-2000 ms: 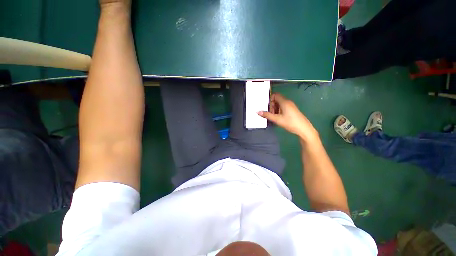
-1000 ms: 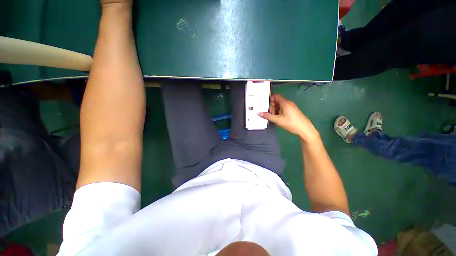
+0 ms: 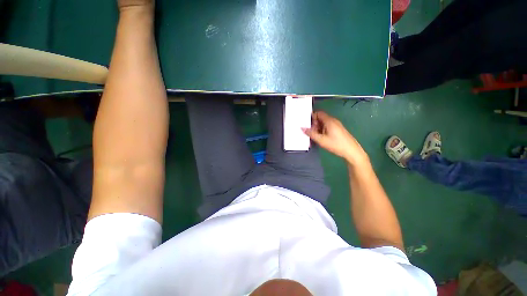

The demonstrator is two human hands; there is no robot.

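Note:
A smartphone (image 3: 297, 124) with a white and pale pink screen lies on my right thigh, just below the table edge. My right hand (image 3: 325, 132) is at the phone's right side, with the thumb over the screen and the fingers curled at its edge. My left forearm reaches forward over the green workbench (image 3: 323, 46). My left hand is cut off by the top edge of the picture; only the wrist shows.
A cream pipe (image 3: 52, 62) runs at the left. A seated person's dark trousers (image 3: 34, 191) are on my left. At the right are a person's blue trouser legs and patterned clogs (image 3: 397, 150), another person's dark clothing (image 3: 462, 46), and a red stool (image 3: 500, 81).
The phone screen has changed from white to a page with small marks and back to nearly plain white and pink. My right thumb has shifted slightly.

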